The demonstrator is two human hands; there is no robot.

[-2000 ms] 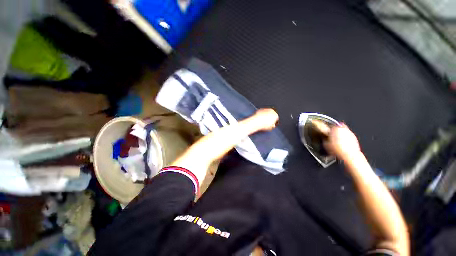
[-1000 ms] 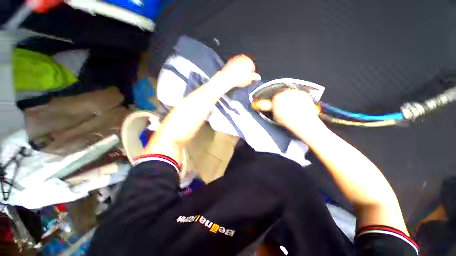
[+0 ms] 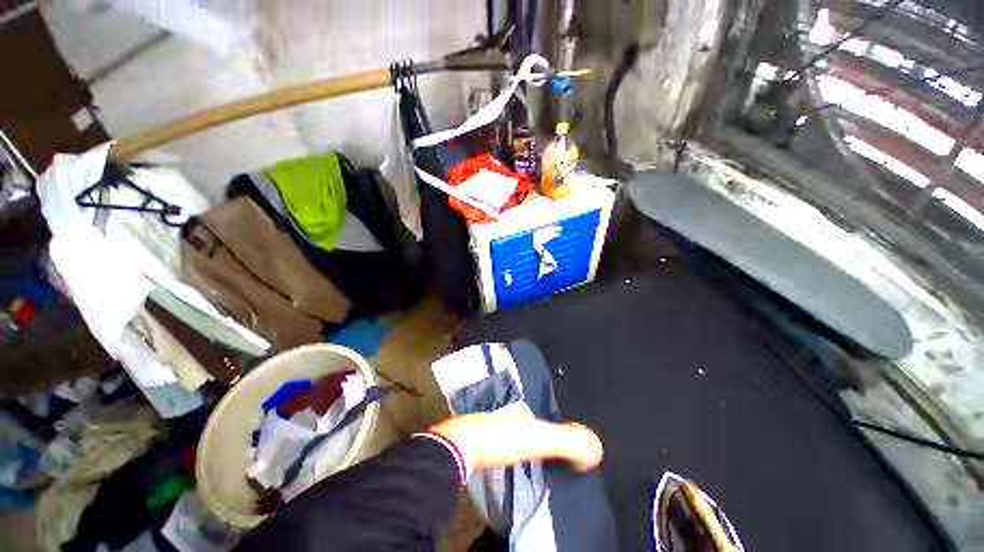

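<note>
A grey-blue and white garment panel (image 3: 583, 512) lies along the near left edge of the black pressing table (image 3: 691, 377). Its white section with a darker grey patch is on the left side. My left hand (image 3: 570, 443) rests over the panel's middle; its fingers are blurred, and whether they grip the fabric cannot be told. The steam iron (image 3: 707, 520) is on the black cover to the right of the panel, cut off by the bottom edge, its tan handle showing. My right hand is out of the picture.
A cream bin of scraps (image 3: 224, 442) stands left of the table. Beyond are a blue-fronted cabinet (image 3: 545, 259) with bottles and a red bag, and clothes including a brown one (image 3: 259, 264). A grey padded board (image 3: 771, 259) lies along the window side.
The view has swung up, showing the cabinet top and window. The iron, at the panel with my right hand on it a second ago, is now apart from it. My right hand has left view.
</note>
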